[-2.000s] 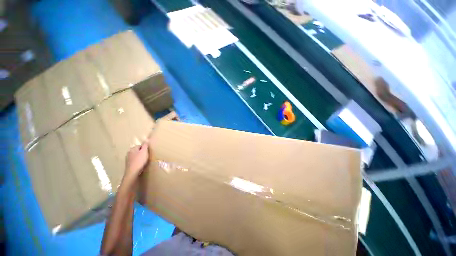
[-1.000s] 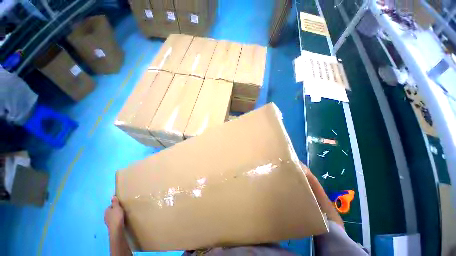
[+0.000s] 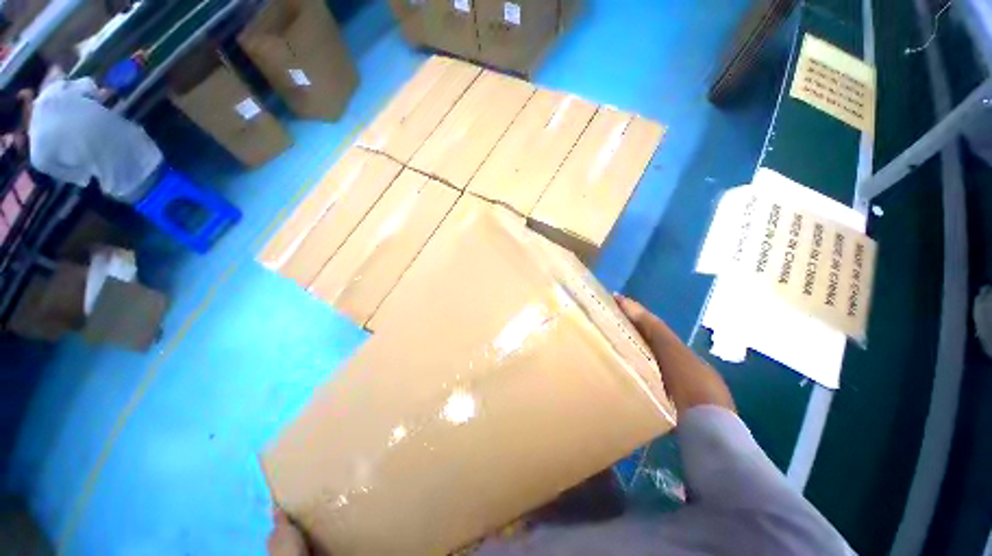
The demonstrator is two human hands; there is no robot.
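A large brown taped shipping carton (image 3: 435, 424) is held in front of me, tilted, with shiny clear tape along its top seam. My left hand (image 3: 287, 536) is on its near left corner, mostly cut off by the bottom edge. My right hand (image 3: 642, 326) is at its right end, with the fingertips hidden behind the carton. The carton's far end overlaps the group of stacked taped cartons (image 3: 468, 141) in view. I cannot tell whether it touches them.
The green bench (image 3: 751, 418) on the right bears printed cardboard sheets (image 3: 810, 255) reading MADE IN CHINA. A person (image 3: 93, 136) sits on a blue stool (image 3: 185, 206) at the left. Open cartons (image 3: 299, 65) and more stacked cartons (image 3: 490, 27) stand behind.
The carton has moved forward towards the stack, and its far end now covers the stack's near right part. The view has shifted; the tape dispenser is out of the picture.
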